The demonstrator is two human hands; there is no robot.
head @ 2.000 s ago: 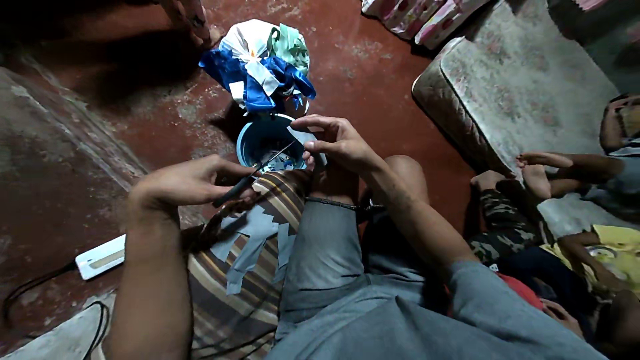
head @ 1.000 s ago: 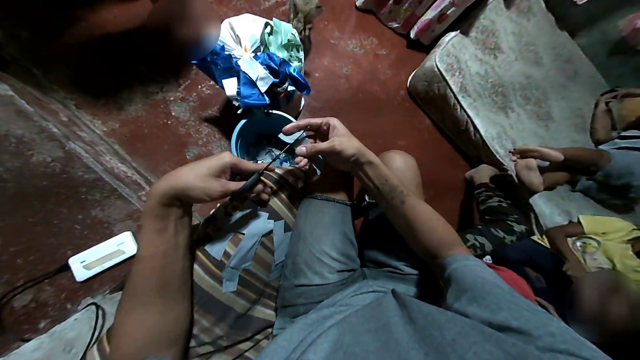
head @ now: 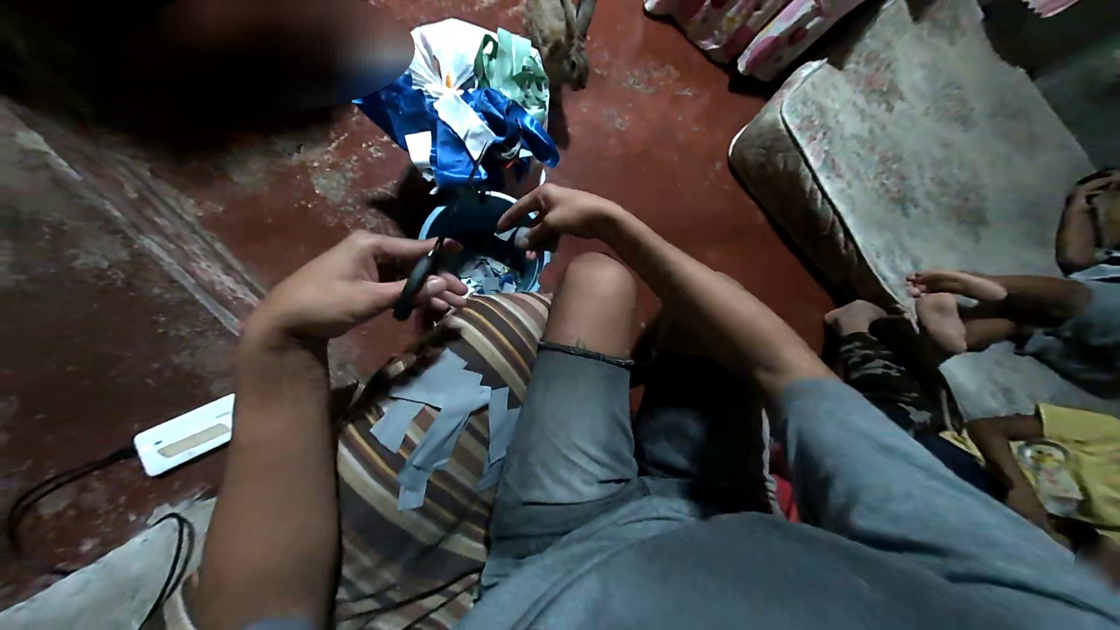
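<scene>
My left hand (head: 367, 280) is closed around a dark-handled cutting tool (head: 418, 278), probably scissors, at the near left rim of a blue bucket (head: 430, 229). Over the bucket's right side is my right hand (head: 547, 219), its fingertips pinching a small pale piece (head: 507, 234) of what looks like paper or fabric. Small white and blue scraps (head: 492, 276) lie in the bottom of the bucket. Several grey strips (head: 446, 429) rest on a brown striped cloth (head: 385, 490) over the left thigh or seat; which one I cannot tell.
Beyond the bucket stands a pile of blue, white and green plastic bags (head: 472, 105), with a brown animal (head: 560, 44) behind. A white power strip (head: 185, 435) with a cord lies at left. A mattress (head: 927, 166) and other people (head: 1006, 302) are at right. A dark blurred shape covers the top left.
My right hand has moved apart from the tool in my left hand; a second ago they were close together. A dark blurred shape has come in at the top left.
</scene>
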